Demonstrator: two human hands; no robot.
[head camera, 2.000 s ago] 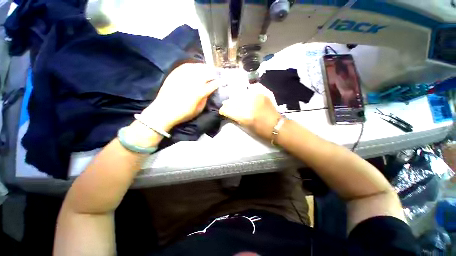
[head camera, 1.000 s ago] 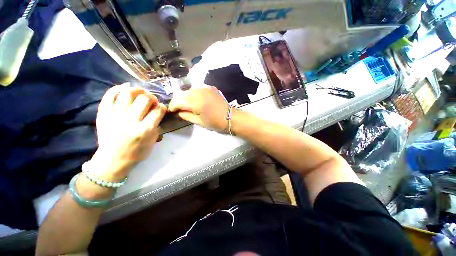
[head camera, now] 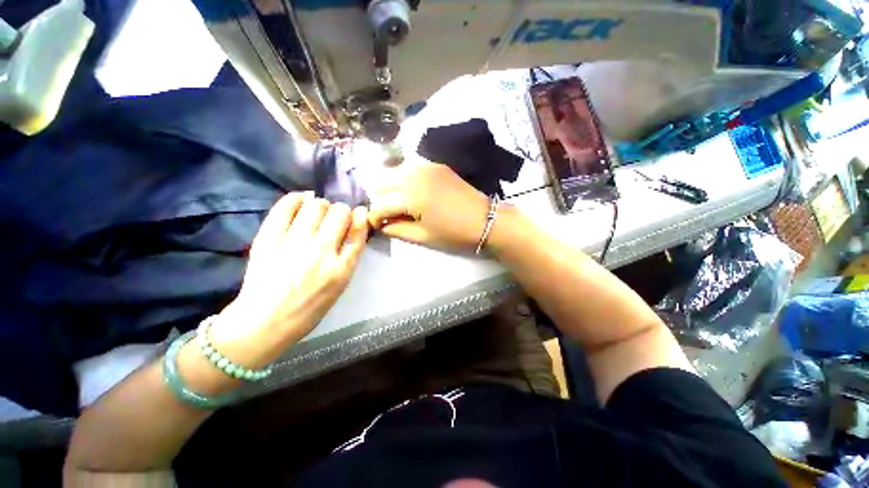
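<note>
A large dark navy garment (head camera: 143, 219) lies heaped on the left of the machine table. My left hand (head camera: 300, 257) grips its edge with fingers bunched, in front of the needle area (head camera: 329, 129). My right hand (head camera: 434, 210) pinches the same cloth edge, its fingertips touching those of my left hand. A shiny, paler part of the cloth (head camera: 341, 176) runs from the fingertips toward the presser foot. Glare hides the exact contact there. Small black cut pieces (head camera: 467, 152) lie right of the needle.
The white sewing machine head (head camera: 457, 38) arches over the table. A phone (head camera: 574, 143) with a thin cable stands right of the cut pieces, slim dark tools (head camera: 681, 189) beyond it. A blue tray (head camera: 756, 151) sits at the table's right end. A pale lamp (head camera: 43, 67) hangs at upper left.
The view has swung right since the first frame. The bunched hands have shifted from right under the needle toward the table's front edge, still on the cloth. More garment shows at left.
</note>
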